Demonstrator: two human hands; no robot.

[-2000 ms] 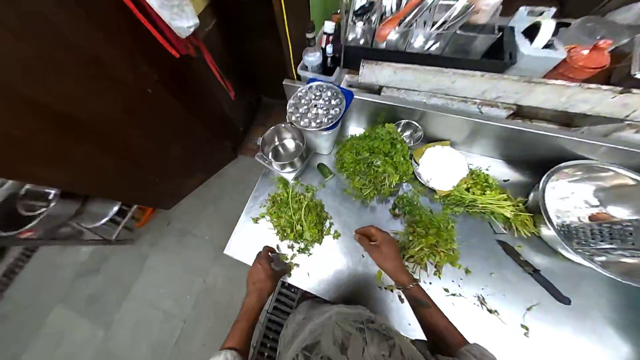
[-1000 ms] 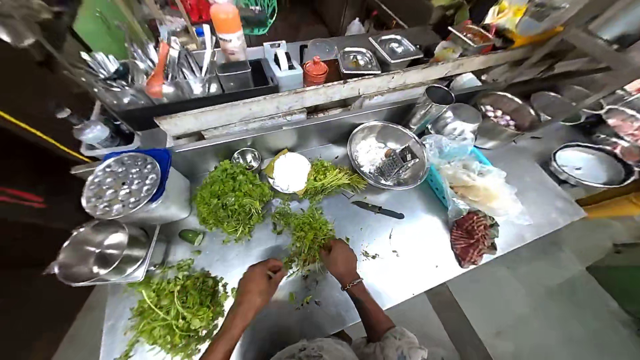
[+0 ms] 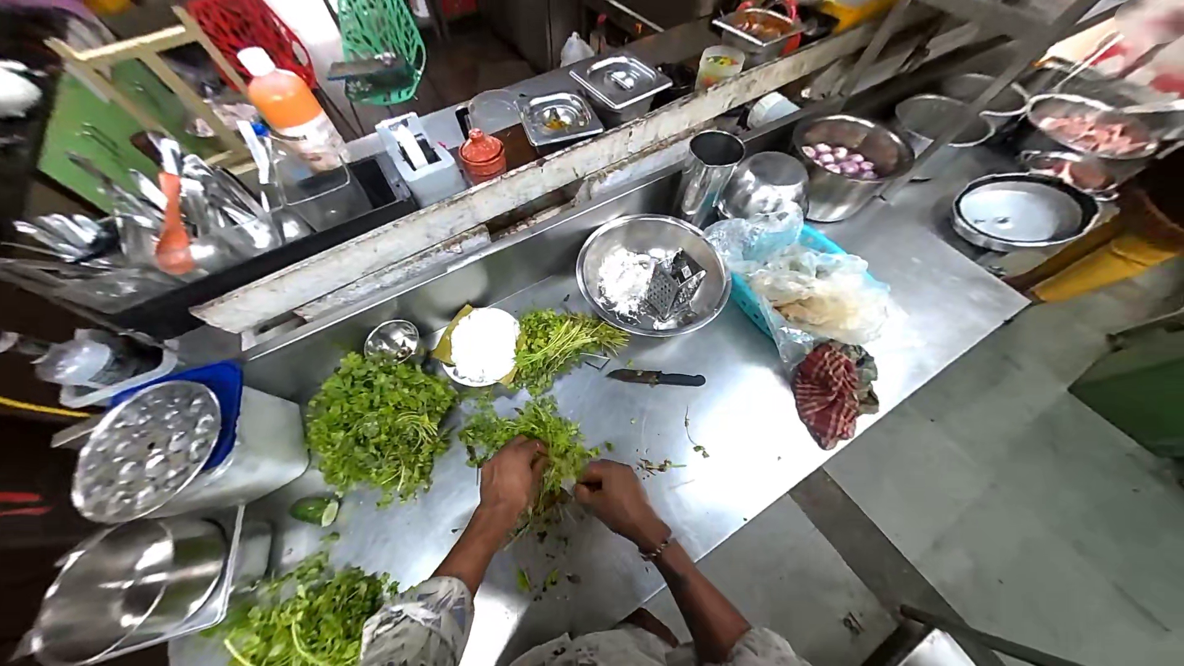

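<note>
My left hand (image 3: 513, 474) rests at the left side of the middle heap of leafy coriander-like herbs (image 3: 548, 435), its fingers curled at the stems. My right hand (image 3: 610, 490) is at the heap's right edge, fingers bent; whether it pinches a sprig cannot be told. A larger herb bunch (image 3: 379, 425) lies to the left, another pile (image 3: 310, 615) at the lower left, and a bundle with stems (image 3: 564, 344) behind. A bowl of white gratings (image 3: 485, 346) stands behind the middle heap. The dark-handled knife (image 3: 657, 377) lies to its right.
A steel bowl with a grater (image 3: 592, 277) stands at the back. Right of it are a blue basket with plastic bags (image 3: 754, 305) and a checked cloth (image 3: 826, 393). A cucumber piece (image 3: 314, 511) lies near steel pots (image 3: 139, 578) on the left. Stray sprigs (image 3: 661, 465) dot the steel counter.
The view has swung right. My left hand has moved from the lower-left herb pile to the middle heap, close to my right hand.
</note>
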